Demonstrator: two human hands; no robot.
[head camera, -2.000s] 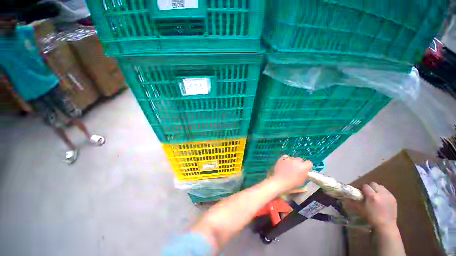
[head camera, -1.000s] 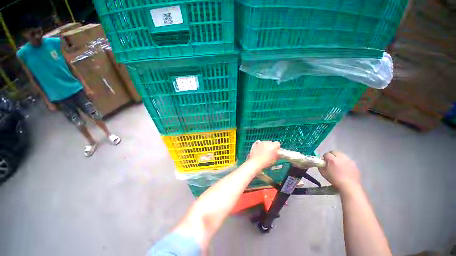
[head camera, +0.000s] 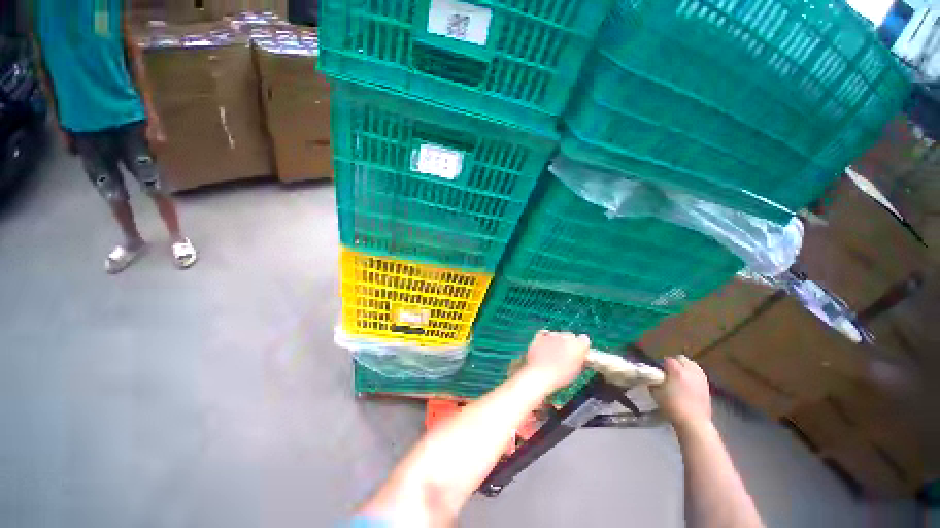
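My left hand and my right hand grip the two ends of the tape-wrapped pallet truck handle. The black drawbar slants down to the left from it. The orange pallet truck shows low at the front of the load, partly hidden by my left forearm. Green plastic crates are stacked high in front of me, with a yellow crate low in the left stack. Clear stretch wrap hangs loose across the right stack and below the yellow crate.
A person in a teal shirt stands at the left, facing this way. Large brown cartons stand behind them. More brown cartons stand at the right, close beside the load. A dark vehicle is at the far left edge.
The view has turned and tilted. The crate stack now sits further right and leans in view, and cartons at the right appear nearer. Both hands have kept hold of the handle.
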